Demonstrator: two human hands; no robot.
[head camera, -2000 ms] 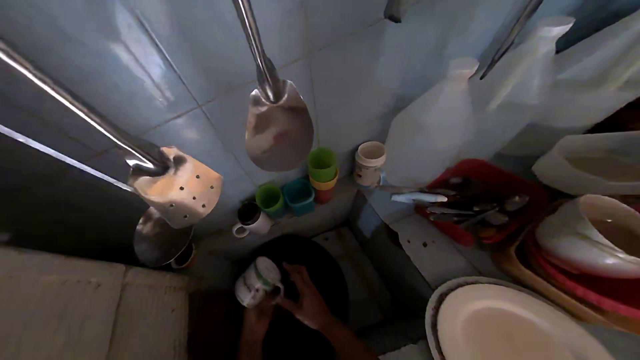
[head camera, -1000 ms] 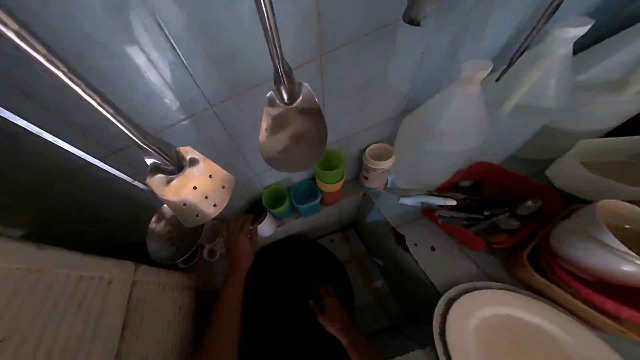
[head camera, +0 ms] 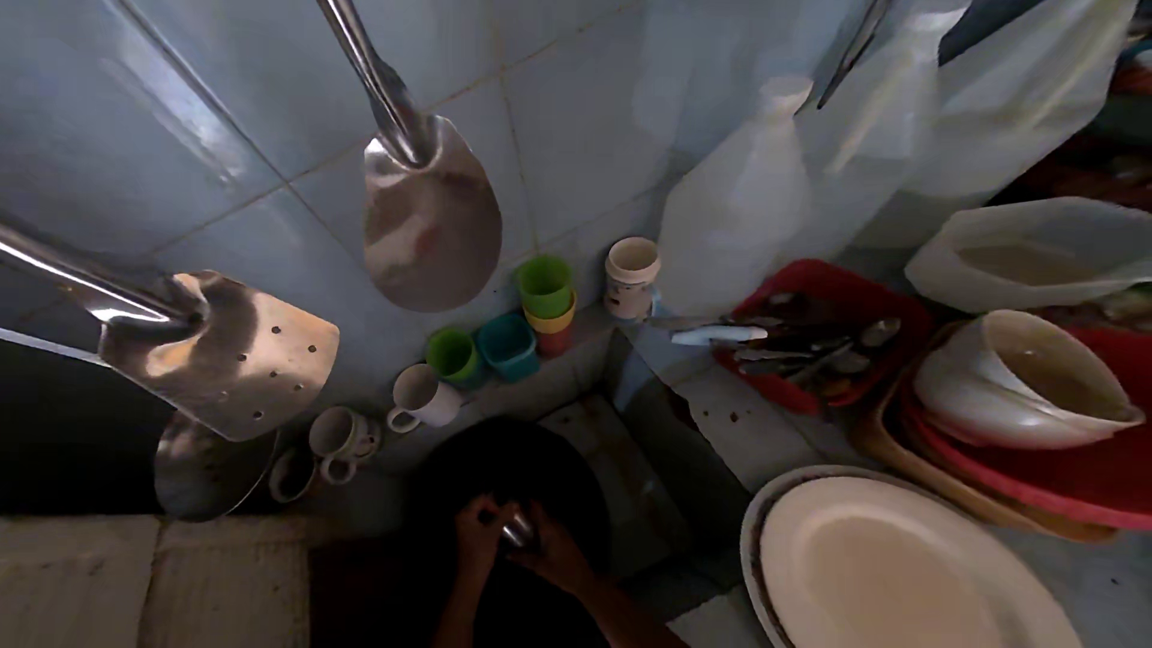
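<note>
Over a dark round basin, both hands hold a small shiny metal object, perhaps a cup; its kind is hard to tell. My left hand grips its left side, and my right hand is around its right side. Behind the basin, on a ledge, stand a white mug and a patterned mug, with another cup to their left. Beside the white mug are a green cup, a teal cup and a stack of green, yellow and red cups. The basin's inside is too dark to make out.
A slotted turner and a solid turner hang before the tiled wall. To the right are a beige cup, a red cutlery basket, white bowls, stacked plates and translucent plastic jugs.
The patterned mug, held in both hands two seconds ago, now stands on the ledge. My left hand has come back from the ledge to the basin, and both hands now hold the metal object.
</note>
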